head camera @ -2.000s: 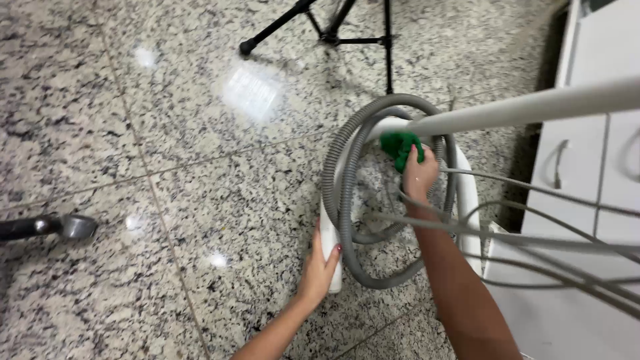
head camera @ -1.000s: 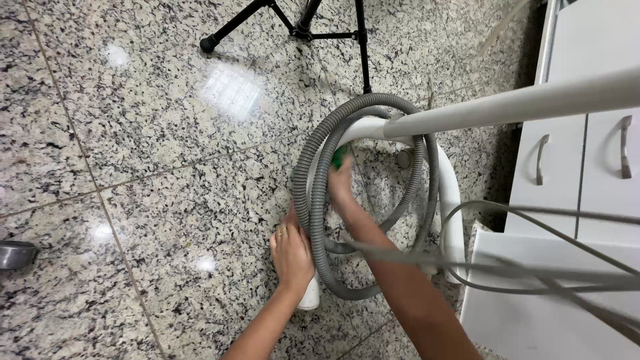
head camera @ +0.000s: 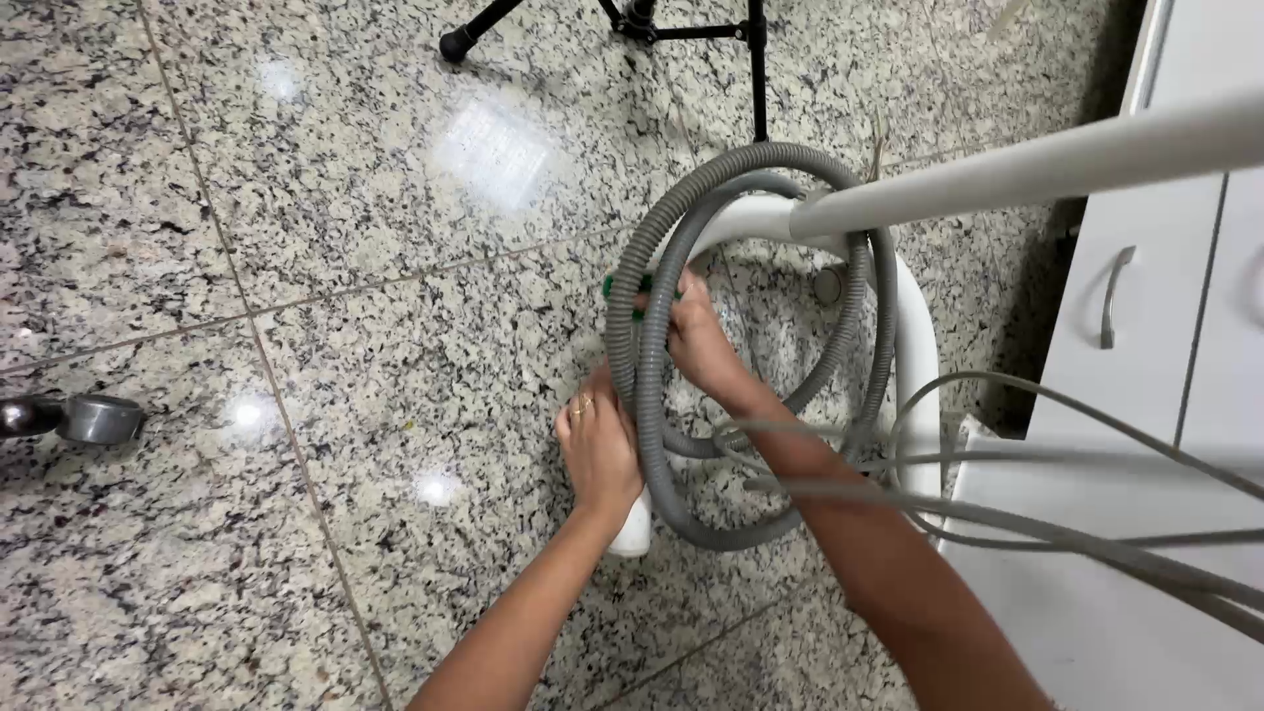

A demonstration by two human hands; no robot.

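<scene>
A white curved tubular base [head camera: 918, 365] rests on the granite floor, joined to a white pole [head camera: 1037, 163]. Grey corrugated hoses [head camera: 652, 395] hang coiled around it. My left hand [head camera: 599, 444], a ring on one finger, grips the base's left tube near its rounded end [head camera: 632, 533], beside the hoses. My right hand [head camera: 701, 331] reaches through the coil and holds a green cloth [head camera: 640, 286] against that same tube, higher up. The hoses partly hide the cloth and the fingers.
A black tripod [head camera: 642, 22] stands beyond the coil. Thin grey cables [head camera: 1047, 395] cross over my right forearm. White cabinets with a metal handle [head camera: 1116, 296] are on the right, above a white surface [head camera: 1027, 602]. At the far left lies a metal caster or foot [head camera: 99, 419].
My right hand with the green cloth has moved from the top of the curved base to its left tube. My left hand stays on the left tube.
</scene>
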